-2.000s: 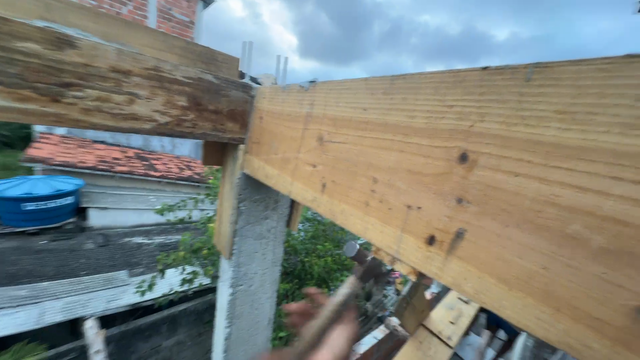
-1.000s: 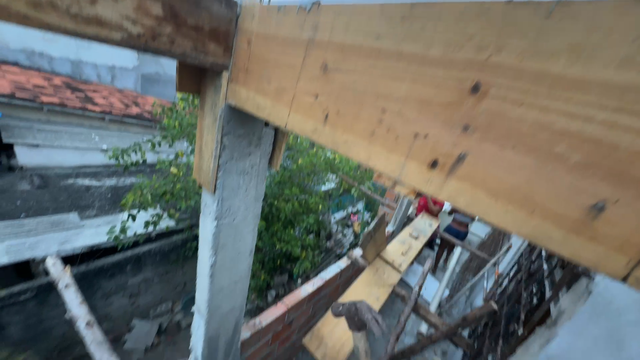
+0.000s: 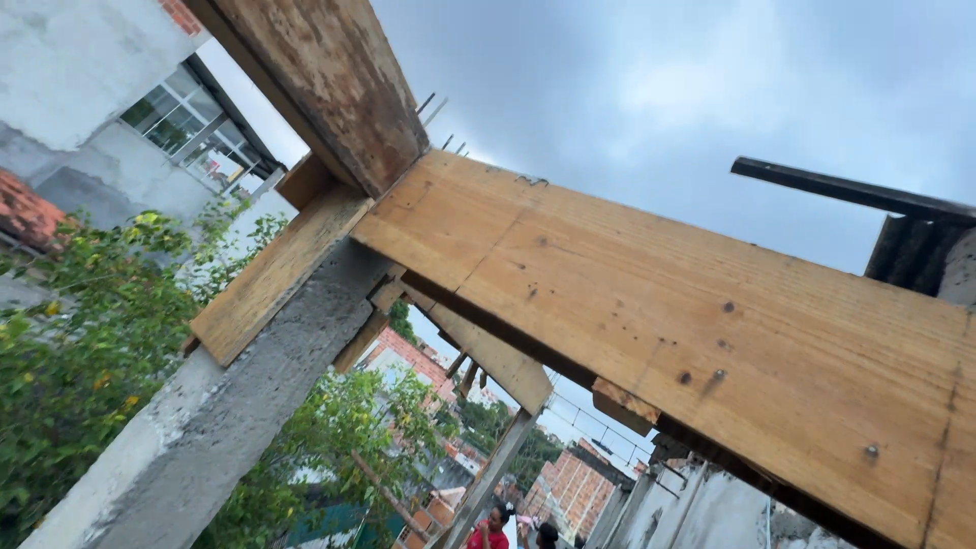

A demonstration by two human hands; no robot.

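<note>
Neither of my hands shows in the head view now. A wide wooden formwork board [image 3: 648,305] runs from the centre down to the right, with nails and dark knots in its face. It meets a weathered wooden board [image 3: 328,84] at a corner above a concrete column [image 3: 267,389]. A shorter wood plank [image 3: 282,274] lies along the column's upper side. Steel rebar ends [image 3: 431,110] stick up behind the corner. Under the wide board a small wood block [image 3: 625,406] is visible.
A person in a red top [image 3: 488,534] stands far below, beside another person's head [image 3: 546,534]. Leafy branches [image 3: 84,358] surround the column. A slanting post [image 3: 492,476] holds another board [image 3: 488,347]. A dark beam [image 3: 846,187] juts in at right.
The view has swung upward and tilted. A blurred hand with a hammer-like tool, low in the oldest frame, is out of view now; a tool head showed at the bottom one second ago.
</note>
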